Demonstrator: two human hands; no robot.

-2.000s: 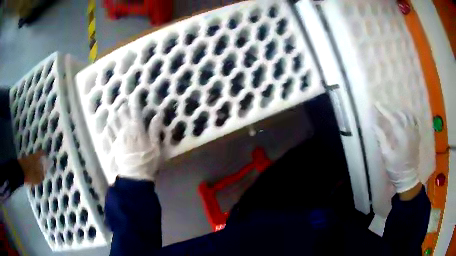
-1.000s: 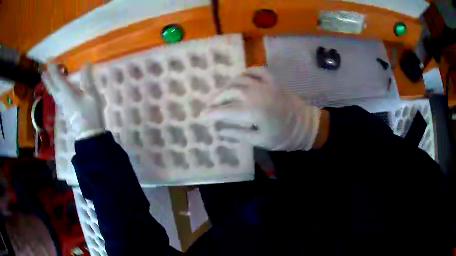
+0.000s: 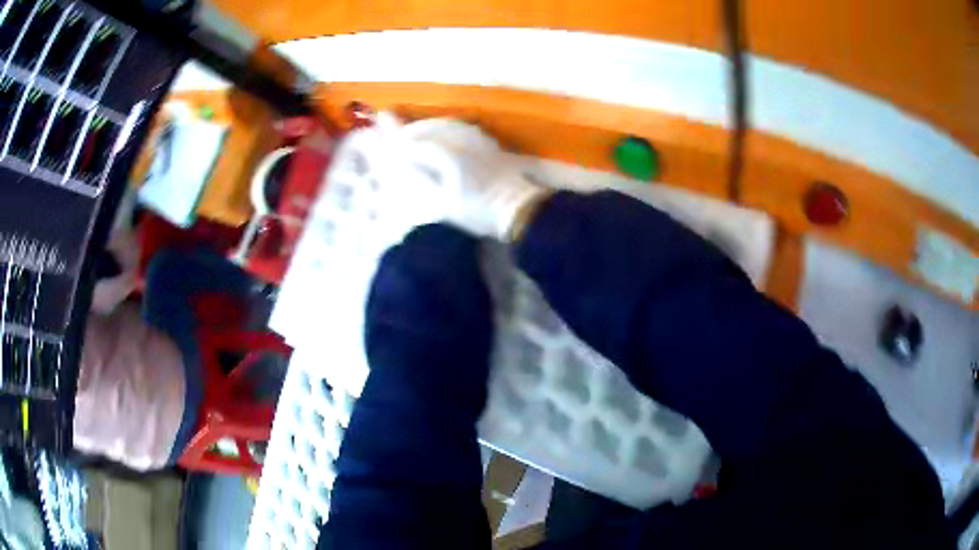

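Observation:
A white foam tray with pale, empty-looking clover pockets lies on the orange ledge, partly under my sleeves. Another white tray edge, overexposed and blurred, shows at its left end. My right hand, in a white glove, reaches across to the far left end of the tray. My left hand, also gloved, is blurred and merges with the white tray and the right hand. Their fingers and any grip are unclear. A small black part lies alone on a white sheet at the right.
A green button and a red button are on the orange rail. A tape dispenser is beyond the ledge. A monitor fills the left edge. A seated person is near a red stool. Another pocketed tray is lower left.
The view has swung left. My right hand has moved from the tray's right part to its left end, beside my left hand. The monitor and seated person have come into view.

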